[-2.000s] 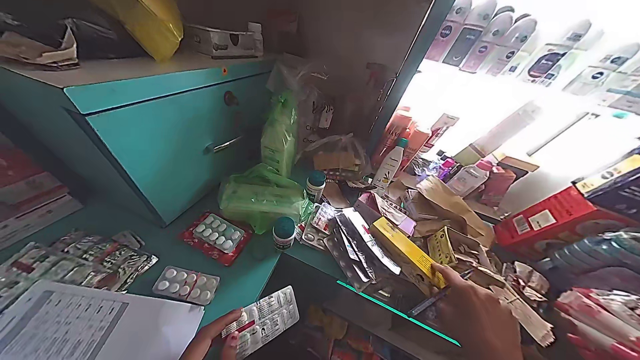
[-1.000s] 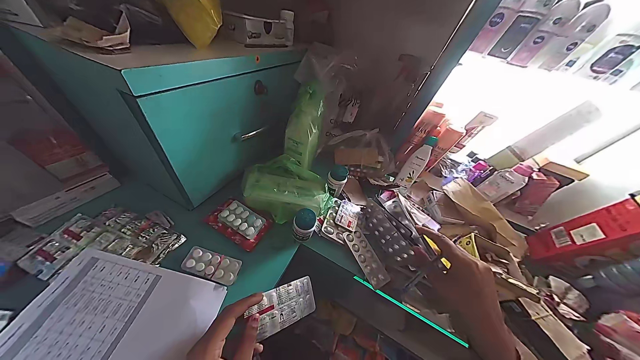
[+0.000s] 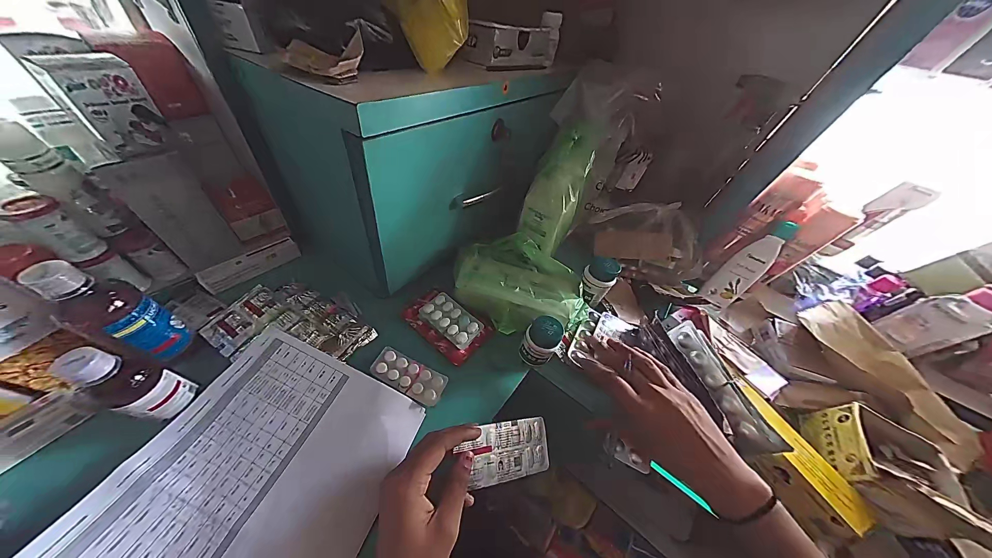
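Note:
A foil blister pack of tablets (image 3: pixel 511 452) is pinched between the thumb and fingers of my left hand (image 3: pixel 434 484), low in the middle. My right hand (image 3: pixel 659 411) reaches over the counter edge, its fingertips over small blister packs (image 3: pixel 583 345) beside a white bottle with a teal cap (image 3: pixel 542 341); whether it grips one cannot be told. Left of that bottle, a red-edged pack of white tablets (image 3: pixel 449 325) and another blister pack (image 3: pixel 408 376) lie on the teal counter. Right of my right hand rests a long blister strip (image 3: pixel 709 372).
Printed table sheets (image 3: pixel 232 457) lie at the left, near stacked foil packs (image 3: pixel 294 318) and brown bottles (image 3: pixel 136 387). A teal drawer cabinet (image 3: pixel 434 194) stands behind, beside a green plastic bag (image 3: pixel 511 283). Torn cartons and a yellow box (image 3: pixel 814 465) crowd the right.
My right hand has moved left from the clutter by the yellow box to the small packs near the capped bottles. My left hand still holds its blister pack. The view has swung left.

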